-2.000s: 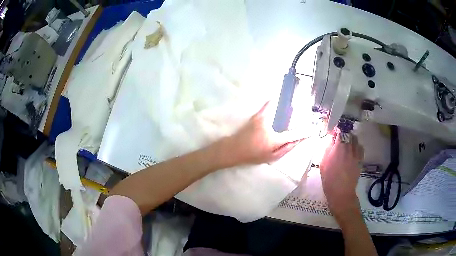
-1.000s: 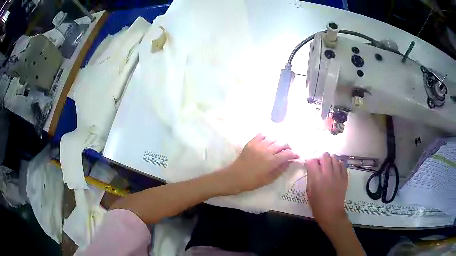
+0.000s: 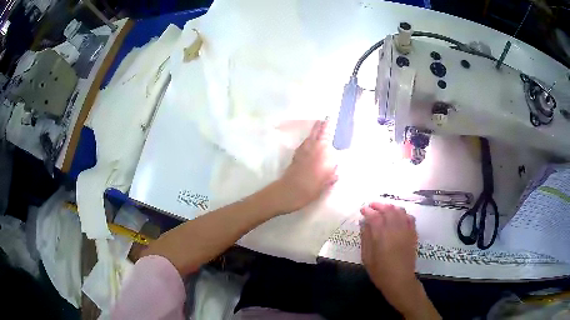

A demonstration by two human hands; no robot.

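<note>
The cream-white garment piece (image 3: 250,125) is spread over the table left of the machine, with a small tan piece (image 3: 193,47) on it. My left hand (image 3: 310,170) lies on the cloth, fingers apart, below the lamp (image 3: 345,115). My right hand (image 3: 389,234) rests at the table's front with fingers bent; whether its fingertips pinch the cloth edge is unclear. The sewing machine head (image 3: 459,94) stands at the right, its needle area (image 3: 415,147) in strong glare. Thread snips and a thin dark tool (image 3: 437,198) lie before the machine.
Black-handled shears (image 3: 478,222) lie beside the machine bed. Printed paper sheets (image 3: 540,219) are at the right. Cream pieces (image 3: 128,119) lie over a blue surface at left, partly hanging. A yellow rail (image 3: 125,232) is beside the lap. Another machine (image 3: 47,84) stands far left.
Both hands have come away from the needle area. My left hand has moved up and left over the cloth, and my right hand down and left. The snips are now fully uncovered.
</note>
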